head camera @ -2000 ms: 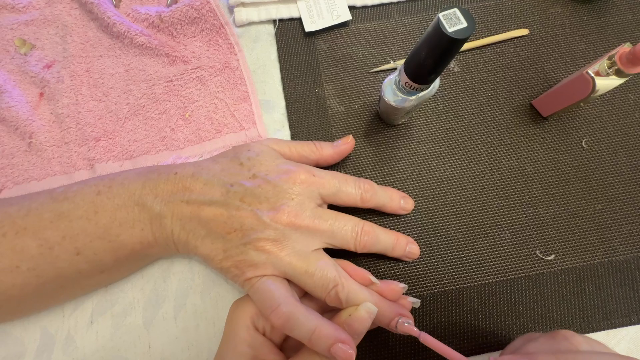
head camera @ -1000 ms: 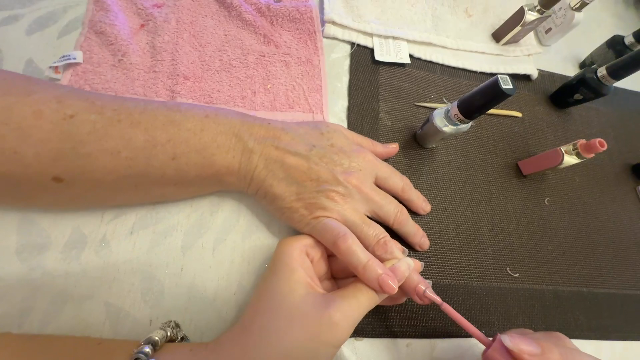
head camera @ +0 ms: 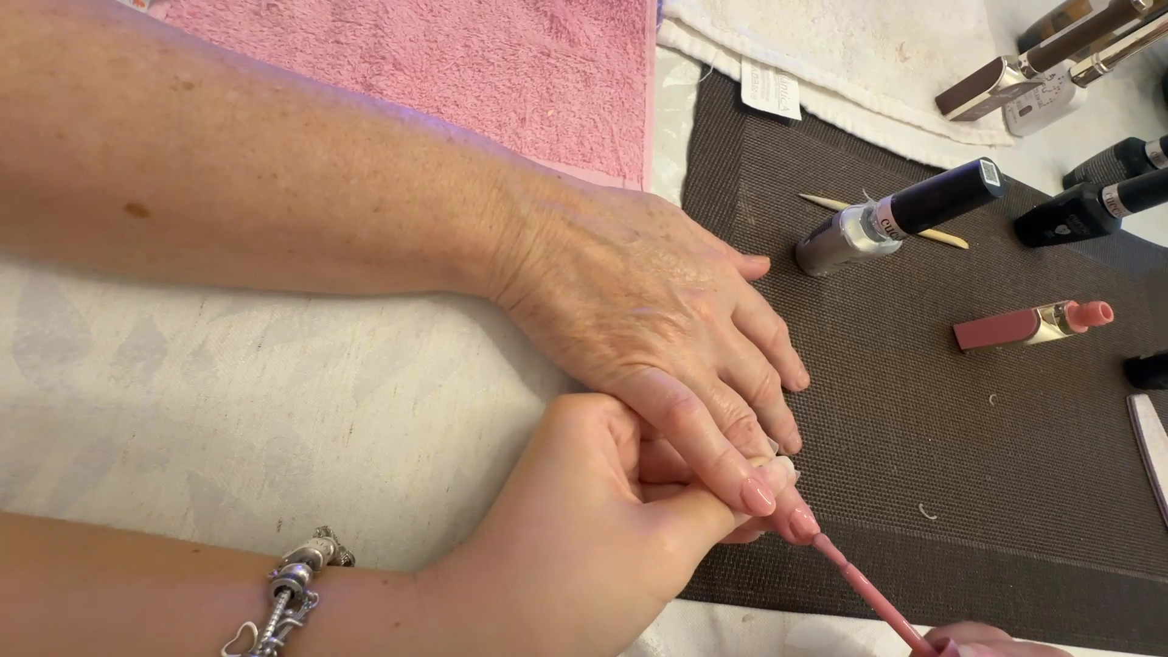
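Note:
My left hand (head camera: 620, 520), a charm bracelet (head camera: 297, 593) on its wrist, grips a finger of another person's hand (head camera: 639, 292), which lies palm down from the left. At the bottom edge my right hand (head camera: 985, 639), mostly cut off, holds a nail polish brush (head camera: 881, 598) coated in pink. Its tip touches the nail of the held finger, which looks pink and glossy; the finger beside it has a pink nail too. To the right lies an uncapped pink polish bottle (head camera: 1004, 328) with a pink neck. A silvery polish bottle (head camera: 835, 242) with a black cap is above the fingers.
A wooden stick (head camera: 940, 239) lies behind the silvery bottle on a dark woven mat (head camera: 894, 438). Pink (head camera: 547, 82) and white (head camera: 849, 55) towels are at the top. Dark polish bottles (head camera: 1063, 219) stand at upper right, and a nail file (head camera: 1152, 447) is at the right edge.
The view has shifted, showing more of my left forearm and bracelet than two seconds ago. My left hand keeps its hold on the finger, and the brush stays at that fingertip.

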